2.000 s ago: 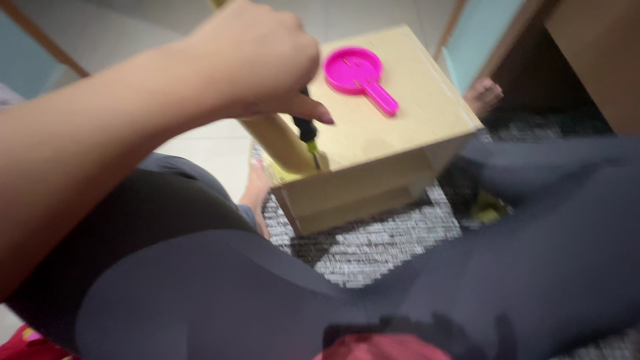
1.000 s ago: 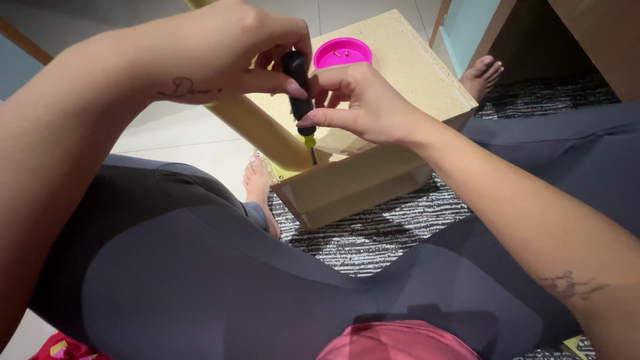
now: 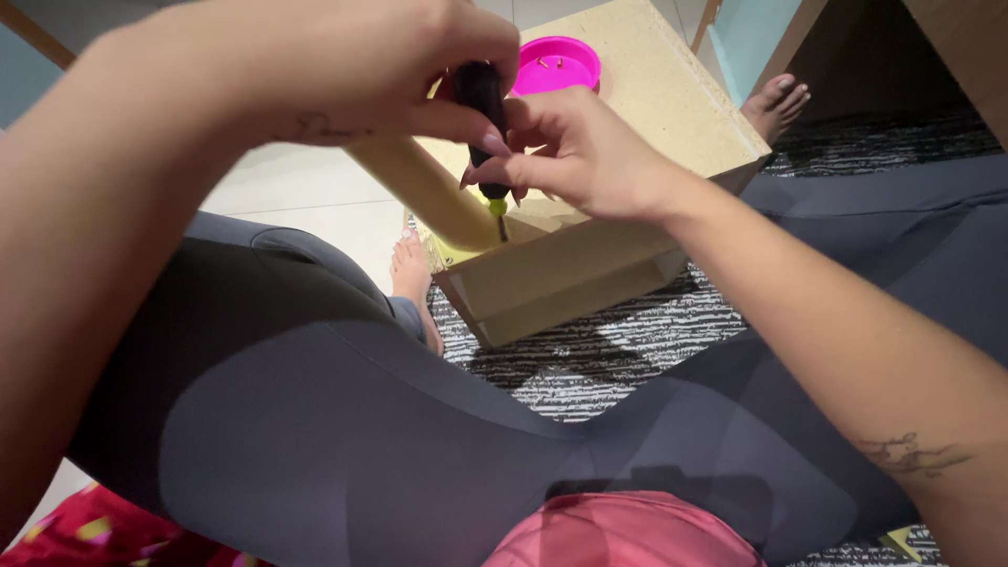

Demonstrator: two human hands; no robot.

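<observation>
A screwdriver (image 3: 482,118) with a black handle and yellow-green collar stands nearly upright, its tip down at the base of a round, tan leg (image 3: 421,189). My left hand (image 3: 425,71) grips the upper handle from the left. From the right, the fingers of my right hand (image 3: 579,153) close around the lower handle. The leg stands at a corner of a particleboard box (image 3: 661,87), on a yellowish mounting plate (image 3: 461,256). Whether a screw sits beneath the tip cannot be made out. Behind my right hand, a magenta plastic dish (image 3: 555,63) holds a few small screws.
The box rests on a black and white rug (image 3: 567,370) between my legs. My bare feet (image 3: 409,264) (image 3: 776,106) flank it. Light floor tiles (image 3: 291,185) lie to the left, wooden furniture (image 3: 965,55) at upper right, and red patterned cloth (image 3: 102,528) at lower left.
My right hand, out of view two seconds ago, has come in from the right and taken hold of the screwdriver's lower handle. My left hand stays on the handle.
</observation>
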